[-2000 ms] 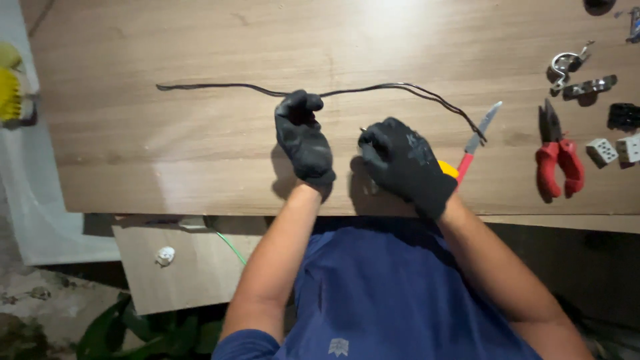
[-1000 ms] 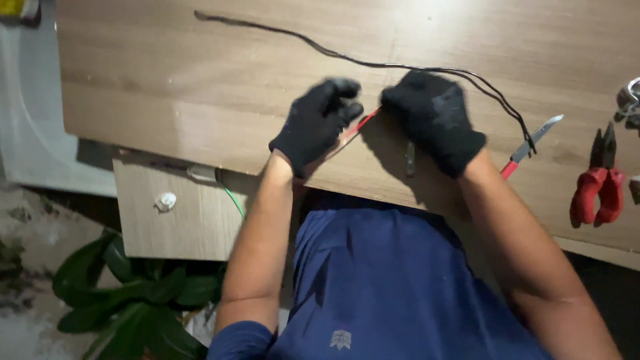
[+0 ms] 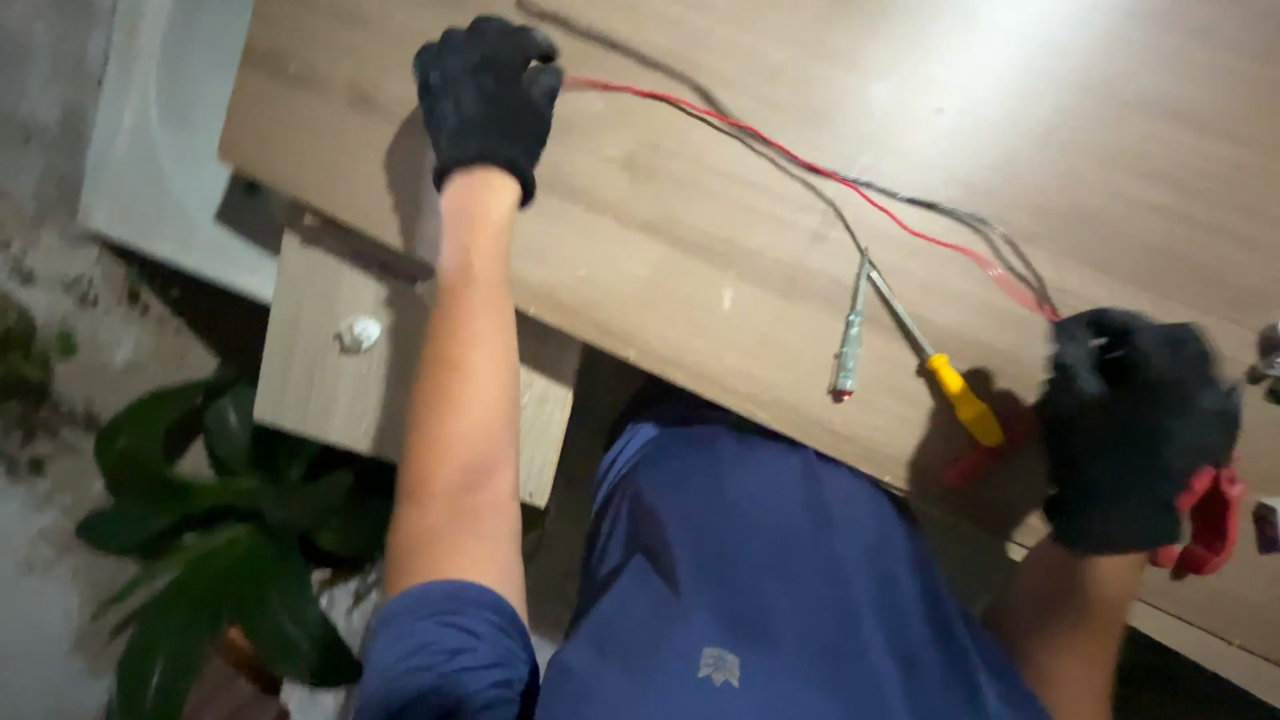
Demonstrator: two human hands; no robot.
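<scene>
A red wire (image 3: 740, 125) and a thin dark wire (image 3: 790, 165) stretch across the wooden tabletop. My left hand (image 3: 490, 95), in a black glove, has its curled fingers closed on their left end. My right hand (image 3: 1135, 420), also gloved and blurred, grips the red wire's other end. A black wire (image 3: 950, 210) lies along them and reaches toward my right hand. Between my hands rest a clear-handled tester screwdriver (image 3: 850, 345) and a yellow-handled screwdriver (image 3: 955, 395), their tips near each other. Red-handled pliers (image 3: 1210, 520) are partly hidden behind my right hand.
The table's front edge (image 3: 700, 395) runs diagonally before my body. Below it at the left is an open drawer or lower panel with a white round object (image 3: 358, 335). A leafy plant (image 3: 230, 500) stands beneath. Small metal parts (image 3: 1270, 360) lie at the far right.
My hands were close together one second ago with something red between them; now they are far apart, with the red wire stretched between. Both screwdrivers show more fully. The view has shifted and tilted.
</scene>
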